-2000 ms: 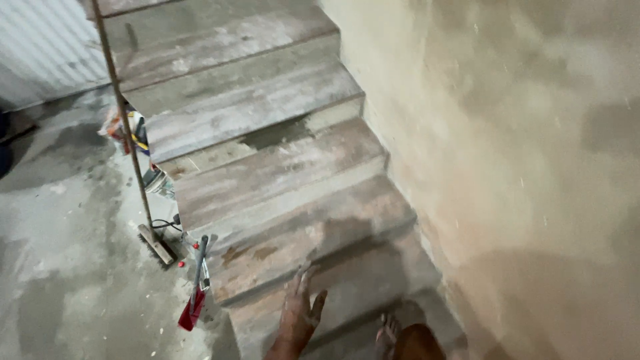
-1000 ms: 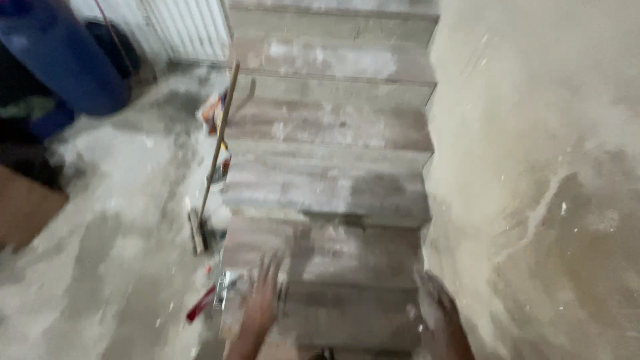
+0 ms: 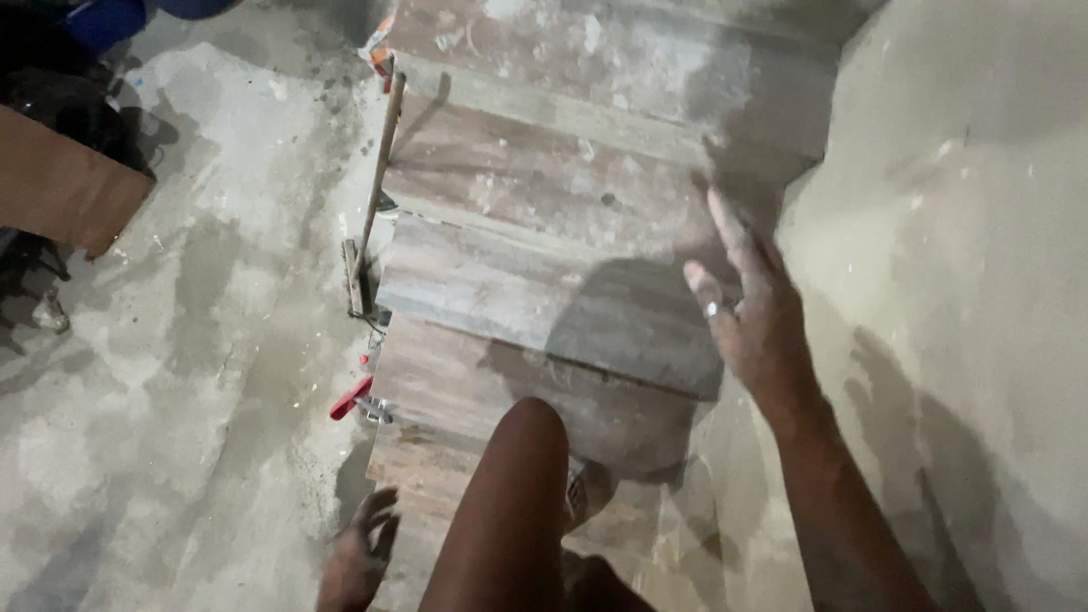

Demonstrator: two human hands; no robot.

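My right hand (image 3: 748, 297), dusty and wearing a ring, is held out with fingers apart over the right side of the stair treads (image 3: 544, 178), near the plastered wall (image 3: 952, 255). Nothing is in it. My left hand (image 3: 361, 548) hangs low beside the left edge of the stairs, blurred, with its fingers apart and nothing visible in them. My bare knee (image 3: 535, 425) rises between the two hands, with part of a foot on a tread behind it.
Left of the stairs, a long-handled broom (image 3: 378, 178) leans against the treads. A red-handled tool (image 3: 351, 399) lies on the concrete floor (image 3: 212, 340). A cardboard piece (image 3: 68, 183), dark items and blue containers (image 3: 106, 24) are at the far left. Shadows fall over the steps.
My right hand has risen from low at the right side to over the higher treads. My left hand has moved from over the steps to beside their left edge. The view has shifted downward.
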